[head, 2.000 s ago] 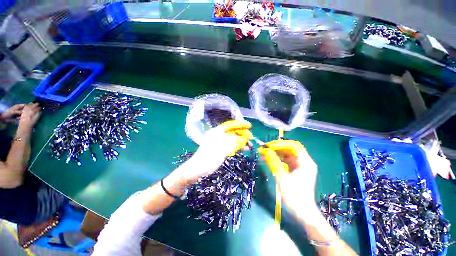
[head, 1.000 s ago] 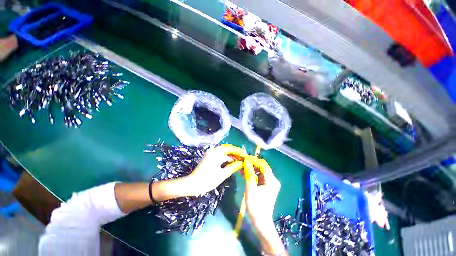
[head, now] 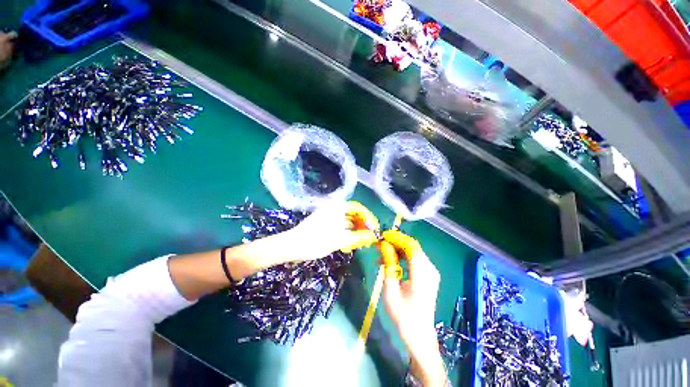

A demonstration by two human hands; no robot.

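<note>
My left hand (head: 333,229) and my right hand (head: 408,276), with yellow finger cots, meet fingertip to fingertip in front of two clear bags. A tiny dark piece shows between the fingertips; it is too small to tell which part it is, and the fingers hide most of it. The central pile (head: 291,298) of thin black-and-silver pieces lies under and below my left forearm. The left clear plastic bag (head: 277,168) and the right clear plastic bag (head: 440,181) stand open behind my hands with dark contents. A yellow tape line (head: 371,310) runs beside my right hand.
A blue plastic tray (head: 479,321) with black-and-silver pieces is at the right, with a small pile (head: 452,342) beside it. A wide pile (head: 106,106) and a smaller blue tray (head: 45,38) lie at far left. A metal rail (head: 227,102) borders the dark green conveyor. Part of a person's hand shows at the left edge.
The camera view has turned, so the bench now looks tilted. My hands stay together at the fingertips; since a second ago the fingers have shifted slightly and the tiny dark piece shows between them.
</note>
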